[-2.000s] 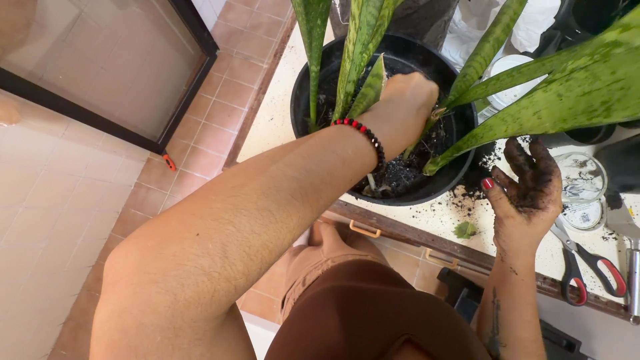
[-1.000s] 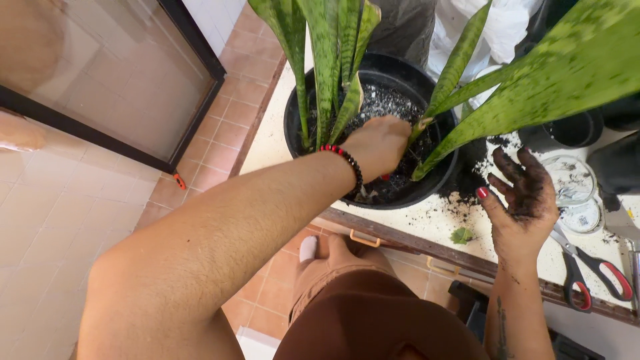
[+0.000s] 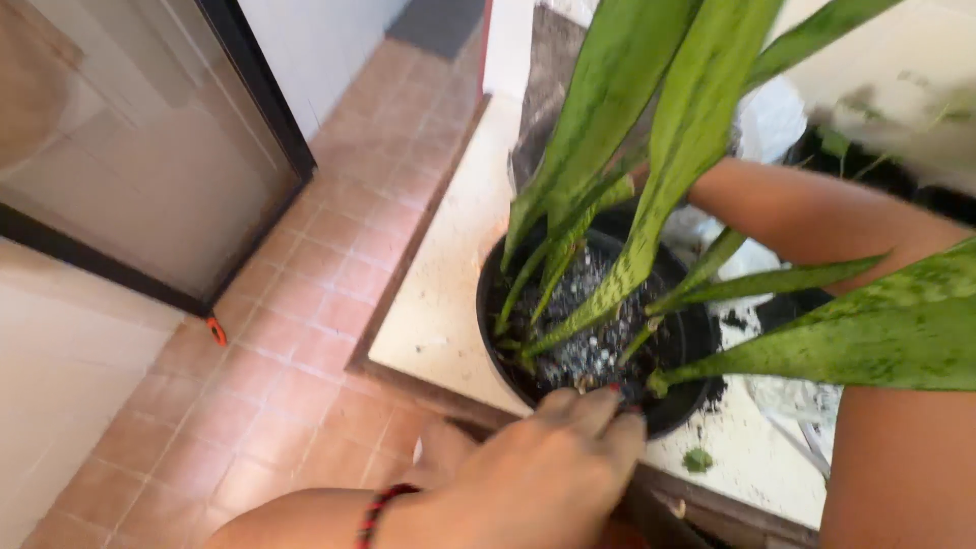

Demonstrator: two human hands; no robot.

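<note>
Snake plants with long mottled leaves [image 3: 679,145] stand in a round black plastic pot [image 3: 486,328] of dark potting mix with white grains [image 3: 583,354]. My left hand [image 3: 572,442], with a red and black beaded bracelet at the wrist, lies over the pot's near rim. Its fingertips reach inside near the mix; whether they grip the rim cannot be told. My right arm reaches in from the right behind the leaves. Only a little of my right hand [image 3: 639,179] shows between them, near the pot's far side, and its fingers are hidden.
The pot stands near the corner of a pale table [image 3: 435,305] with a dark edge. White plastic bags [image 3: 774,118] lie behind it. A small green leaf piece [image 3: 697,460] and spilled soil are at its right. A dark-framed glass door [image 3: 259,114] stands left over the tiled floor.
My left hand has drawn back from within the pot to its near rim. My right hand, open beside the pot before, has moved behind the leaves. The view has shifted strongly.
</note>
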